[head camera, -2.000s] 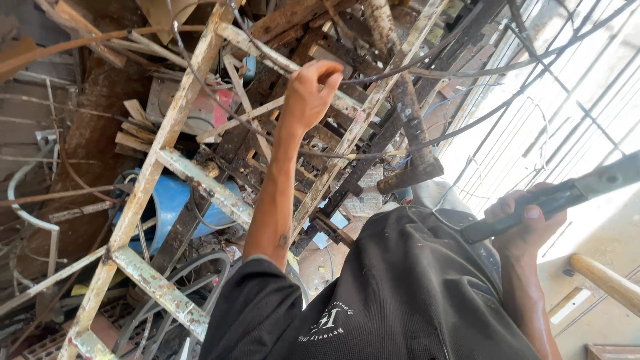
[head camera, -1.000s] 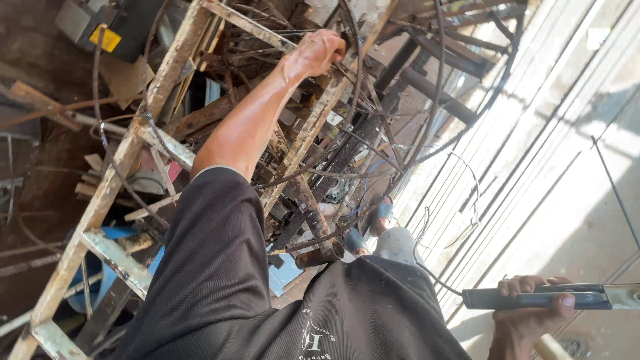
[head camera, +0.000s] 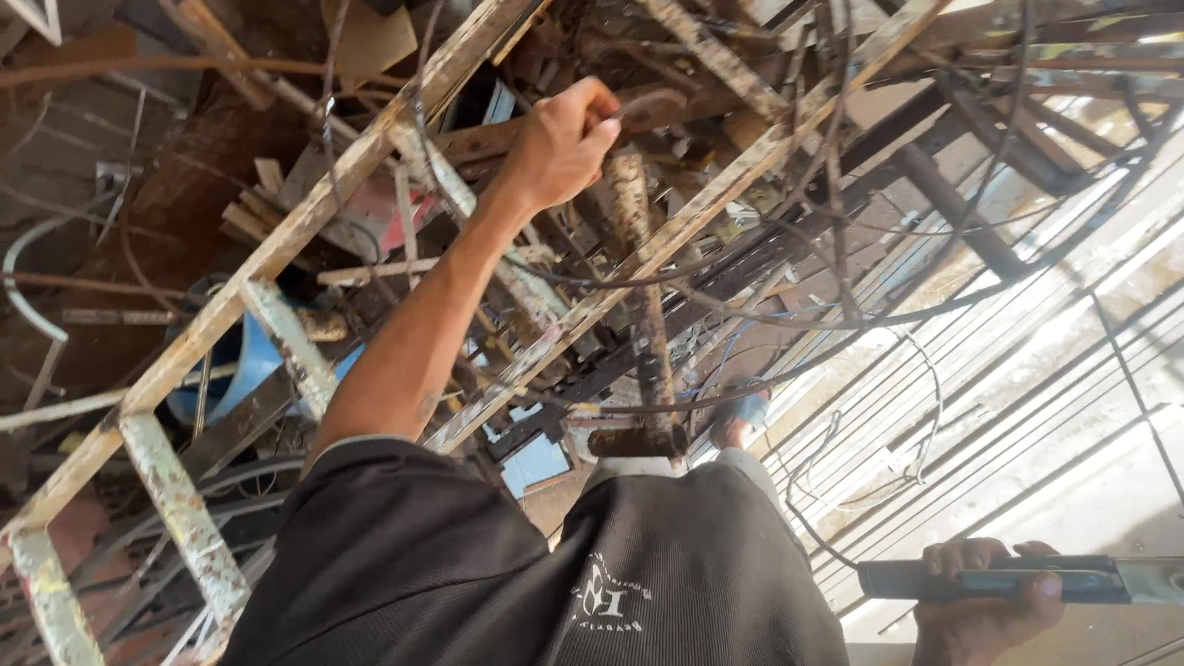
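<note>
My left hand reaches over a scrap pile, its fingers curled beside a curved, rusty metal piece; whether they grip it cannot be told. Under that forearm runs a ladder-like metal frame with flaking pale paint. A rusty T-shaped pipe lies just below the hand, and thin bent rods loop around to its right. At the lower right, my right hand is closed around the dark body of a corded power tool. The tool's metal front end is cut off by the view's edge.
Wood scraps and metal bars fill the upper left, with a blue plastic container among them. Long pale metal strips lie along the right. A power cord loops near my feet, close to the bent rods.
My left hand has moved from the upper part of the metal frame to beside the curved rusty piece. The right hand has kept hold of the power tool. The view has shifted.
</note>
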